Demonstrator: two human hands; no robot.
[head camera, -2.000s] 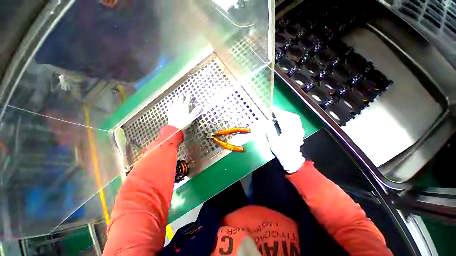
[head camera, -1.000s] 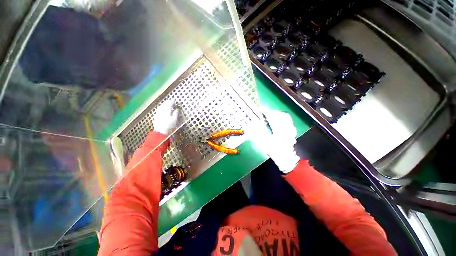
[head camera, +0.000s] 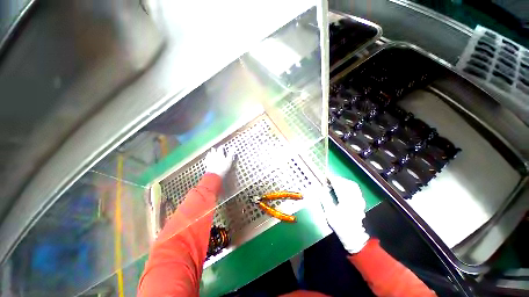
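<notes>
Diagonal cutters with orange-yellow handles (head camera: 281, 206) lie spread on the perforated metal grille (head camera: 261, 139), held by neither hand. My white-gloved left hand (head camera: 219, 162) is over the grille, left of and beyond the cutters, with its fingers apart and nothing visible in it. My white-gloved right hand (head camera: 347, 214) is at the grille's right end, beside the hood panel. Glare and a thin dark edge at its fingers hide whether it holds something. Dark, copper-wound coils (head camera: 218, 239) stand at the grille's near-left edge, partly behind my left sleeve.
Clear hood panels (head camera: 323, 75) surround the grille, one crossing over my left arm. A deep steel tray (head camera: 481, 203) with rows of dark coils (head camera: 383, 139) is on the right. Another metal tray (head camera: 371, 26) and a white slotted tray (head camera: 493, 61) are beyond. Green bench surface (head camera: 261, 258) borders the grille.
The view has tilted up, showing more of the trays beyond. My left hand has moved a little farther out over the grille, its fingers now spread. My right hand stays near the grille's right end.
</notes>
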